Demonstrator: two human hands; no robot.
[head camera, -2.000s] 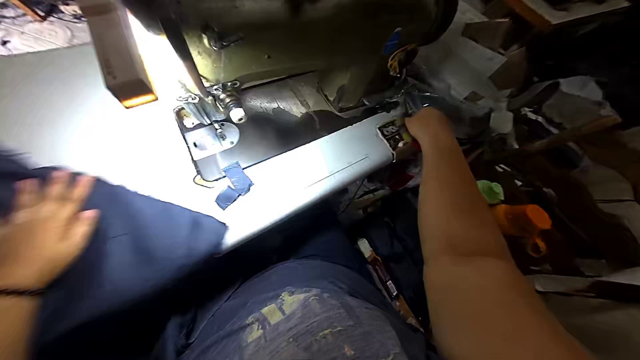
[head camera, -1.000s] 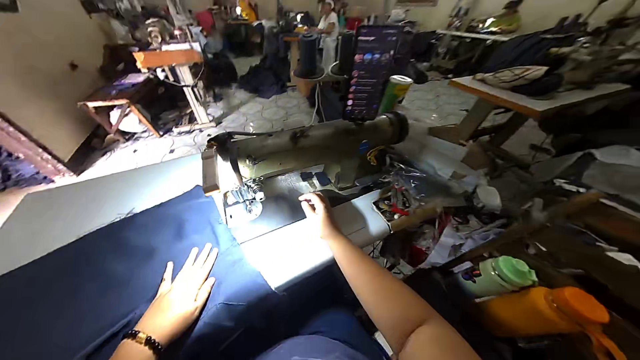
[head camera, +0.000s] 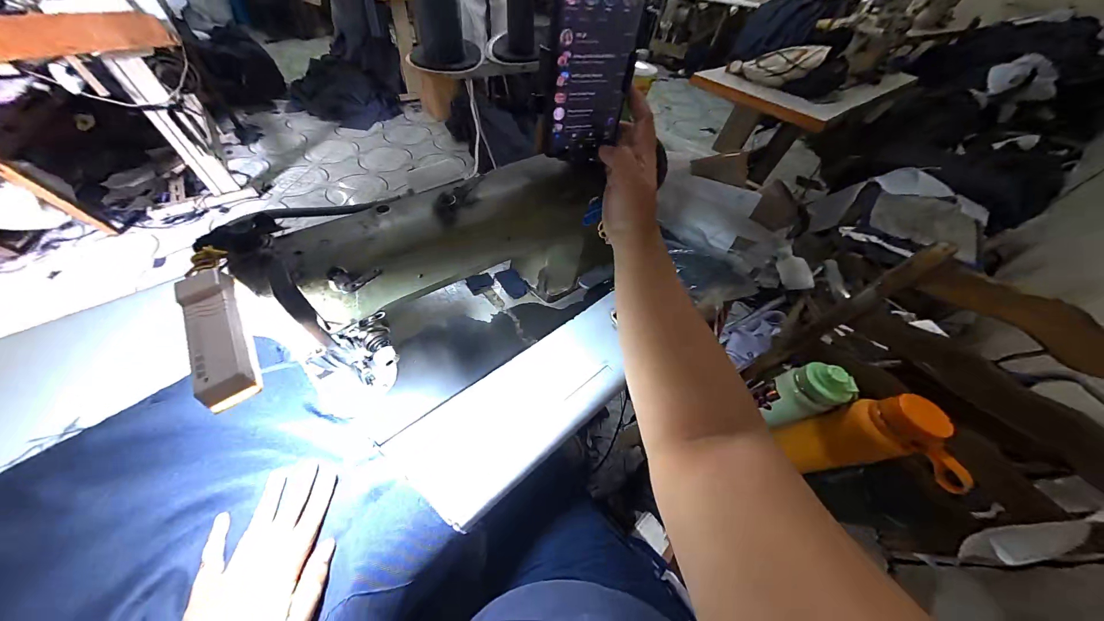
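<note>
My left hand (head camera: 267, 548) lies flat, fingers spread, on dark blue fabric (head camera: 112, 492) at the lower left of the sewing table. My right hand (head camera: 631, 177) reaches past the sewing machine (head camera: 466, 228) to the lower right edge of a smartphone (head camera: 593, 73) that stands upright behind the machine with its screen lit. Thumb and fingers are at the phone's edge; whether they grip it is unclear. The needle area (head camera: 371, 354) is brightly lit, near a white lamp (head camera: 217, 341). Small dark fabric pieces (head camera: 511, 283) lie on the machine bed behind the needle.
An orange bottle (head camera: 849, 431) and a green-capped bottle (head camera: 811, 392) lie right of my forearm. Thread cones (head camera: 444, 34) stand behind the machine. Scraps and wood pieces (head camera: 862, 293) clutter the right side. Another table (head camera: 802, 99) stands at the back right.
My right hand has moved from the machine bed up to the phone. My left hand stays flat on the blue fabric. The view has turned and shifted.
</note>
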